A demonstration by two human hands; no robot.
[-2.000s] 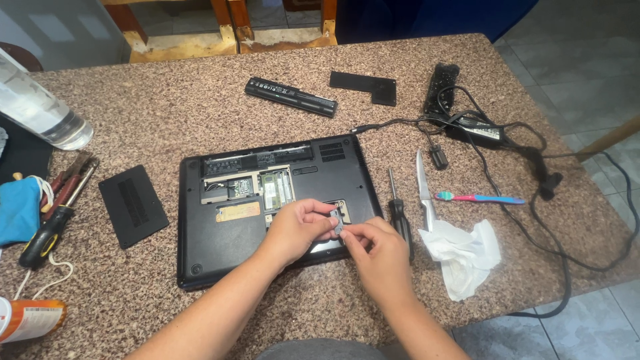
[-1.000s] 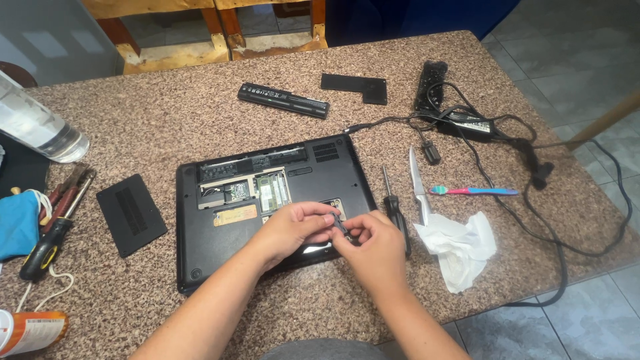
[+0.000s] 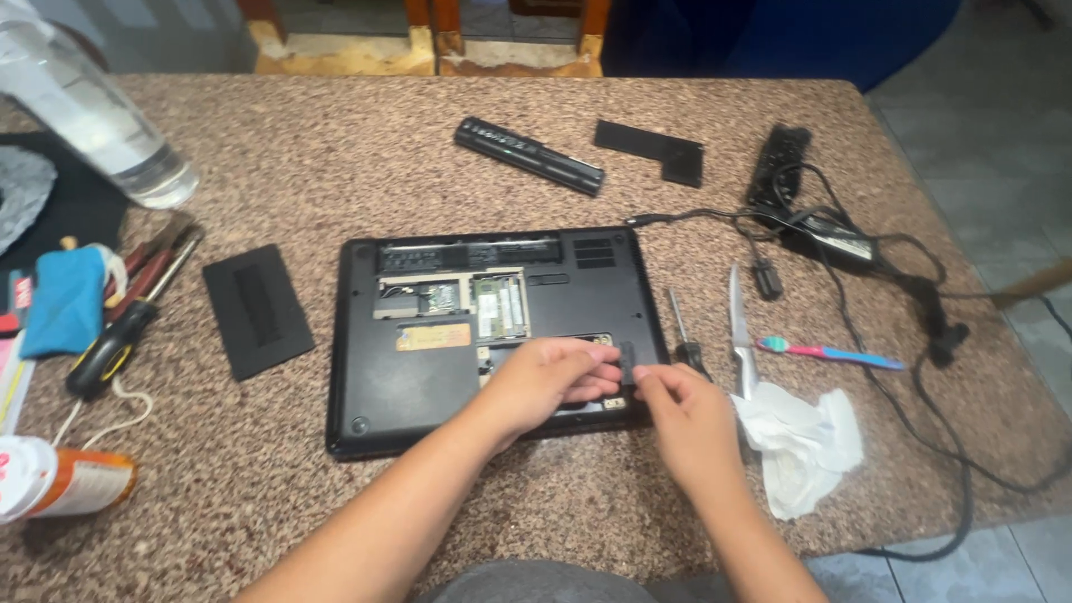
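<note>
A black laptop (image 3: 402, 377) lies upside down on the speckled stone table, its bays uncovered, with memory modules (image 3: 500, 306) showing near the middle. Over its right front part is my left hand (image 3: 557, 377), fingers bent beside a small dark part (image 3: 626, 363). My right hand (image 3: 682, 406) has thumb and forefinger together at the lower right edge of that part. Which hand bears it is hard to tell. Both hands partly hide the front bay. Close to the laptop's right side lies a screwdriver (image 3: 692, 352).
Right: a knife (image 3: 738, 310), toothbrush (image 3: 829, 353), crumpled tissue (image 3: 800, 444) and power adapter (image 3: 829, 239) with cables. Behind: a laptop battery (image 3: 528, 157) and black cover (image 3: 653, 149). Left: another cover (image 3: 258, 311), a screwdriver (image 3: 113, 347), bottle (image 3: 109, 117) and orange pill bottle (image 3: 84, 481).
My hands have drawn slightly apart. The fingers of my left hand have straightened somewhat, and the small dark part between the hands now shows more plainly.
</note>
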